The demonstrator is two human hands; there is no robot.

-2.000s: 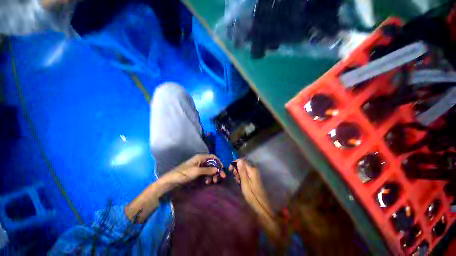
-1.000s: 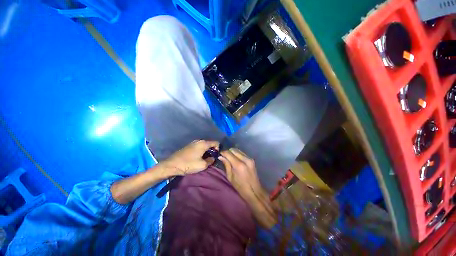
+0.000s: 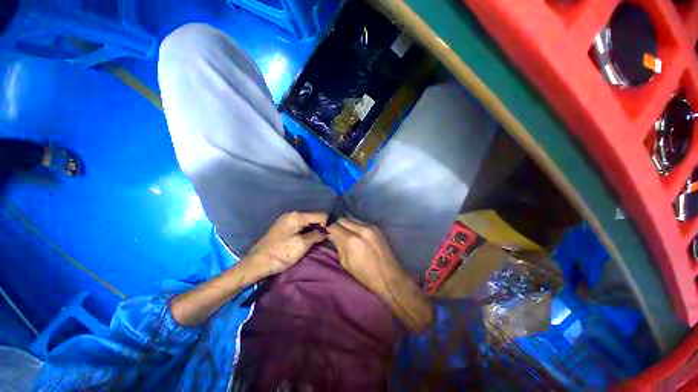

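Observation:
My left hand (image 3: 287, 243) is over my lap, its fingers closed around a small dark watch head (image 3: 312, 228), mostly hidden by the fingers. My right hand (image 3: 360, 249) touches the same piece from the other side, fingertips at its edge. A dark strap end seems to be between the hands, but what the right fingertips grip is hidden. The red compartment tray (image 3: 562, 99) lies on the green bench at the right. It holds round dark watch heads (image 3: 632, 47), one with an orange tab.
An open cardboard box (image 3: 380, 143) with dark bagged parts stands on the floor beyond my knees. Another box (image 3: 494, 230), a small red tray (image 3: 451, 256) and crinkled clear plastic (image 3: 520, 295) are below the bench edge. Blue stools (image 3: 76, 38) and a person's foot (image 3: 61, 161) are at left.
The hands, apart two seconds ago, are now together around the watch head. The view has shifted, bringing the red tray closer at the upper right and a foot into view at left.

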